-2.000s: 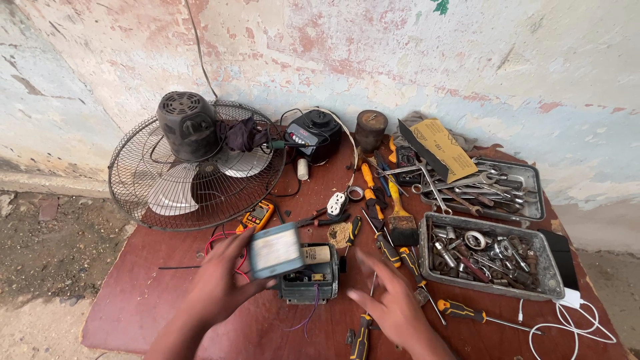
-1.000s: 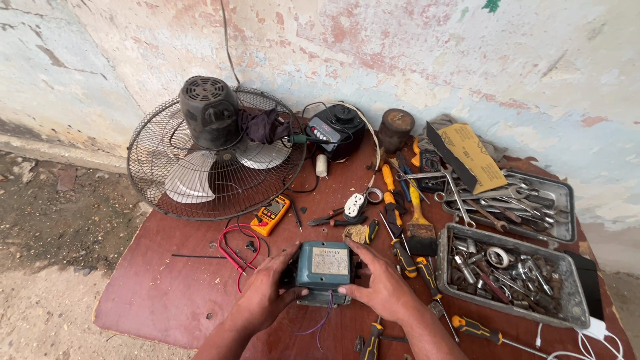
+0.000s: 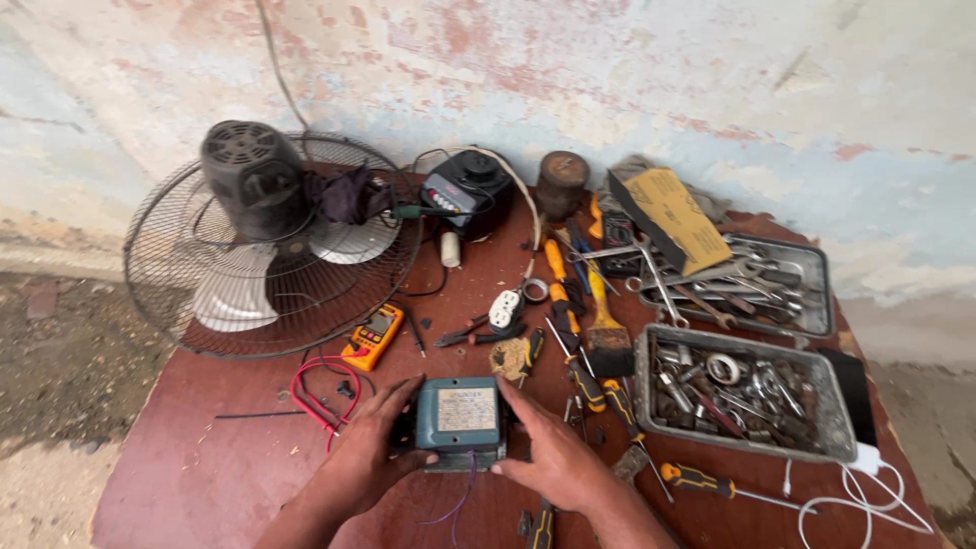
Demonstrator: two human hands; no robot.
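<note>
A blue-green metal cover (image 3: 459,415) with a printed label lies on top of a small electrical housing near the table's front edge. Purple wires (image 3: 468,488) come out at its near side. My left hand (image 3: 374,442) rests against the left side, thumb at the near left corner. My right hand (image 3: 557,457) touches the right side, its thumb by the near right corner. Between them the two hands hold the cover and housing. What lies inside the housing is hidden.
Left stand a fan in its wire guard (image 3: 267,252) and a yellow multimeter (image 3: 374,335) with red leads. Screwdrivers (image 3: 583,381), pliers (image 3: 465,332) and a paintbrush (image 3: 608,335) lie beyond and right. A metal tray of sockets (image 3: 747,442) and a tray of wrenches (image 3: 816,290) stand further right.
The cover, earlier raised and tilted in my left hand above the open housing, now sits on it. My right hand has come in from apart to touch the right side.
</note>
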